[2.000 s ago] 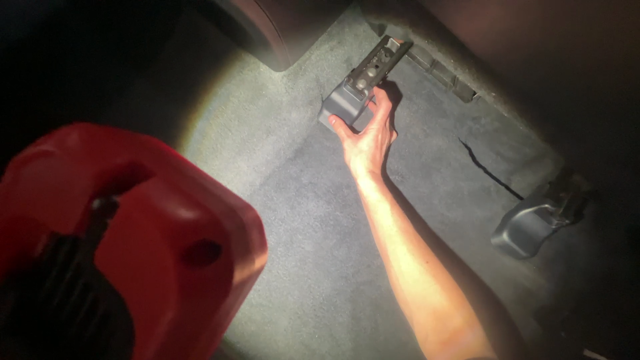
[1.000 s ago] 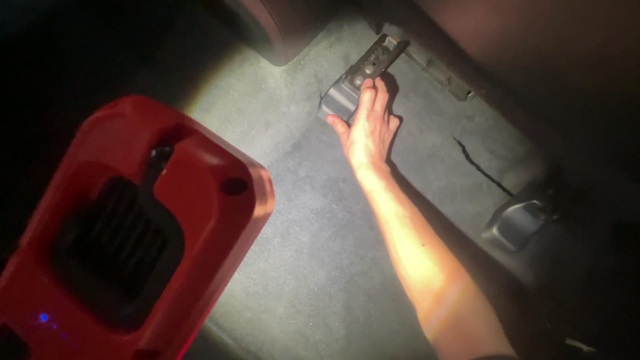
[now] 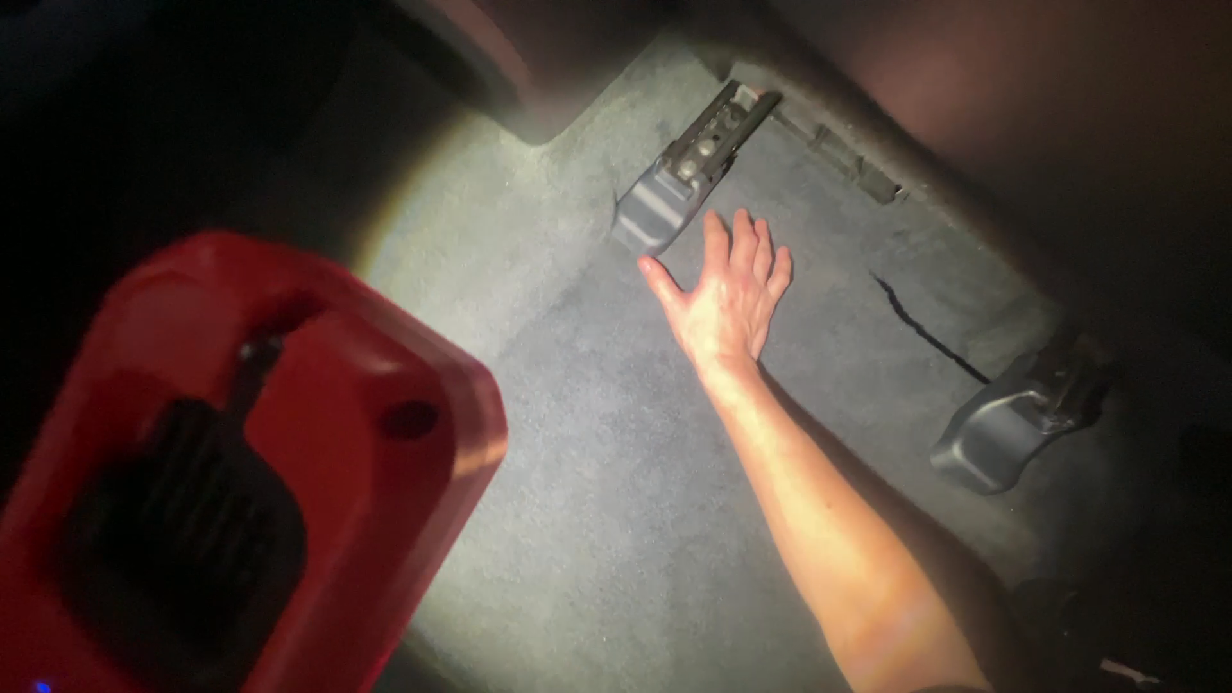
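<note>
My right hand (image 3: pixel 736 298) is spread with its back up over the grey carpet (image 3: pixel 597 462), holding nothing. Just beyond its fingertips and thumb, a metal rail bracket (image 3: pixel 712 144) with bolt heads sits with a grey plastic cover (image 3: pixel 656 210) at its near end. A second grey cover (image 3: pixel 996 438) with a dark bracket lies at the right. A red lamp-like device (image 3: pixel 337 385) with a black ribbed part fills the lower left, close to the camera and blurred. My left hand is not in view.
A dark slit or cord (image 3: pixel 924 332) runs across the carpet toward the right cover. A dark trim strip (image 3: pixel 857 168) lines the upper right edge. A dark rounded panel (image 3: pixel 539 96) hangs at the top. Deep shadow surrounds the lit patch.
My right hand has come off the bracket and its grey cover, moved back toward me, and its fingers have spread. The red device has shifted in view.
</note>
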